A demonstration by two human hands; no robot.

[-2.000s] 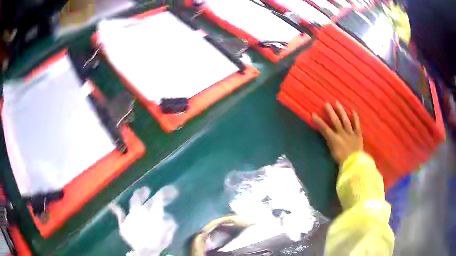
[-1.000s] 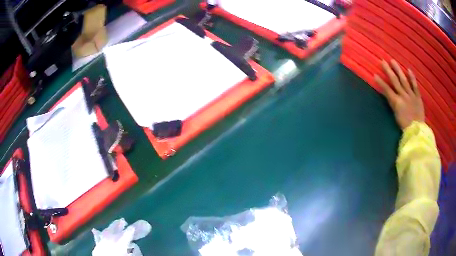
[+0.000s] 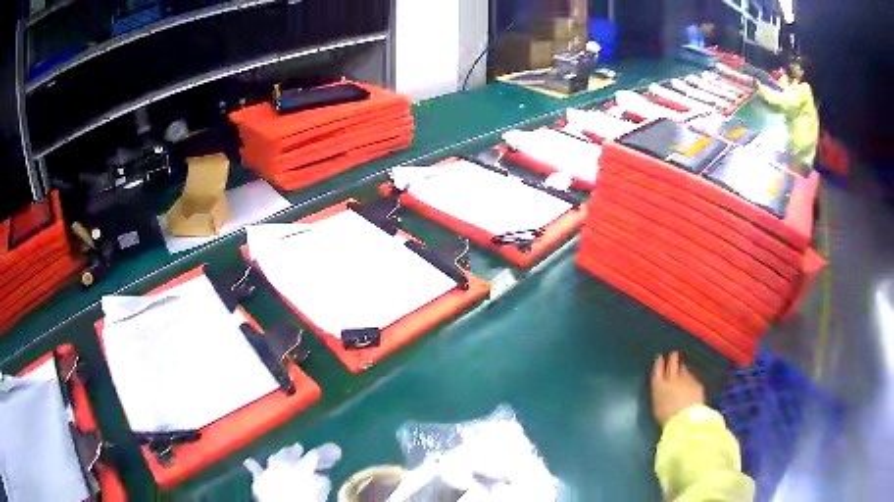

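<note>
My right hand (image 3: 676,388), bare below a yellow sleeve, is on or just over the green mat near the bench's front edge. Its fingers point forward, slightly apart, and no held thing shows. Beyond it stands a tall stack of red foam trays (image 3: 686,245); a gap of mat lies between hand and stack. The top tray holds dark-bordered display panels (image 3: 753,175) with orange strips. My left hand is not in view.
Red trays with white sheets (image 3: 348,276) held by black clips (image 3: 361,338) line the bench. A white glove (image 3: 292,475), tan ring (image 3: 371,484) and clear plastic bag (image 3: 490,451) lie at the bottom. A blue pallet (image 3: 774,412) is at right. A person (image 3: 802,123) stands beyond.
My right hand has come off the side of the red stack and is now lower, nearer the bench's front edge. The view has tilted up, showing the stack's top and more of the line.
</note>
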